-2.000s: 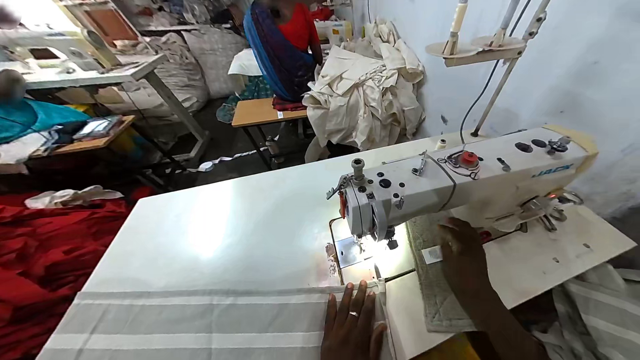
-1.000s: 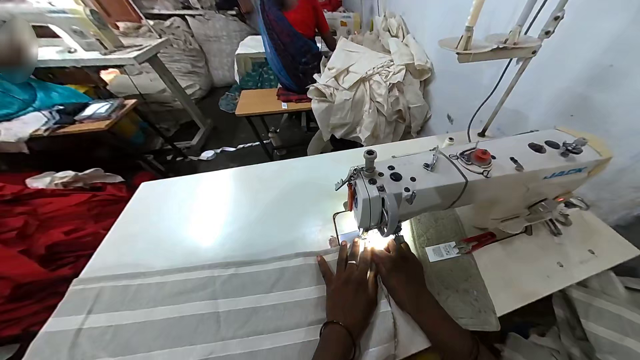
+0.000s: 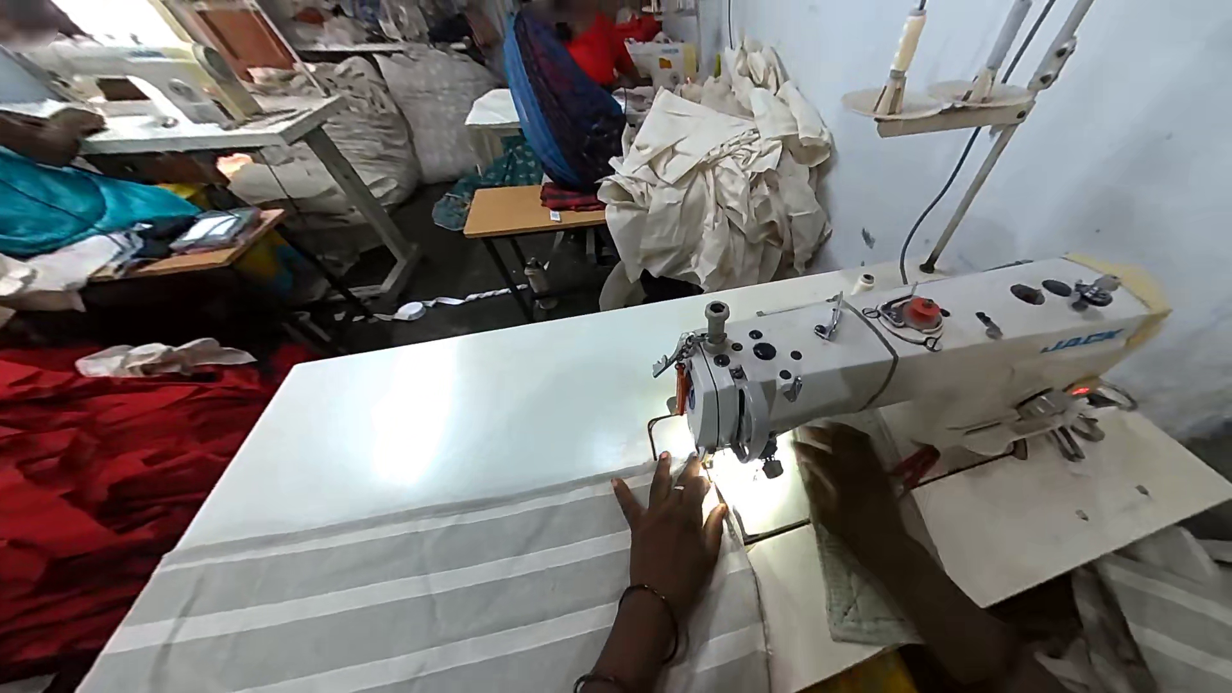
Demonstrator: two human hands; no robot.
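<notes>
A grey-and-white striped fabric (image 3: 385,597) lies over the front left of the white sewing table (image 3: 481,404), its right edge close to the needle area of the Jack sewing machine (image 3: 837,356). Flat on that fabric, fingers spread, rests my left hand (image 3: 674,529), its fingertips just below the machine head. My right hand (image 3: 852,481) is under the machine arm, over a grey-green cloth pad (image 3: 857,597); its fingers are partly in shadow, and whether they hold anything is unclear. Beside it lies a red-handled tool (image 3: 914,469).
A thread stand (image 3: 972,106) rises behind the machine. Red fabric (image 3: 115,481) is heaped at the left. Beyond the table are a pile of cream cloth (image 3: 722,173), a small wooden bench (image 3: 529,210) and people near other machines. More striped fabric (image 3: 1165,597) hangs at the lower right.
My right hand has moved right, from beside my left hand at the needle to the pad under the machine arm. My left hand stays on the striped fabric. The white label on the pad no longer shows.
</notes>
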